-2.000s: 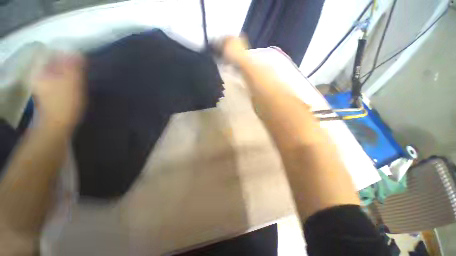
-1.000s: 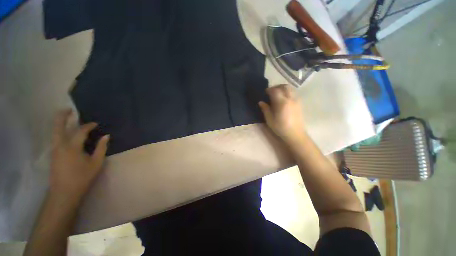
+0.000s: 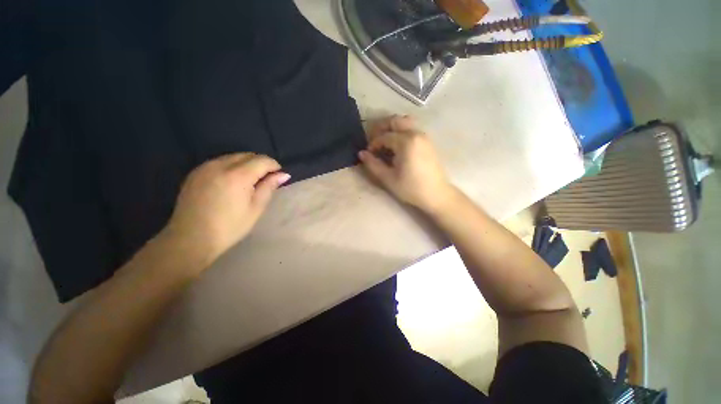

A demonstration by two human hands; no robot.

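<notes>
A black garment panel (image 3: 190, 87) lies flat on the pale pressing table (image 3: 332, 252), with thin raised lines across it. Its near edge shows a narrow turned strip between my hands. My left hand (image 3: 225, 201) lies on that edge, thumb and fingertips pinching the cloth. My right hand (image 3: 403, 162) pinches the panel's right corner at the same edge. The steam iron (image 3: 403, 39) stands just beyond my right hand, touched by neither hand, its upper part cut off by the picture's top.
A steam hose and yellow cable (image 3: 545, 39) run right from the iron. A blue plastic item (image 3: 589, 87) and a ribbed silver-grey panel (image 3: 624, 185) are beyond the table's right edge. Black scraps (image 3: 598, 259) lie below, near a wooden edge.
My left hand has moved right along the panel's near edge, closer to my right hand, and now pinches the cloth. In the view, the iron sits farther up and left than before.
</notes>
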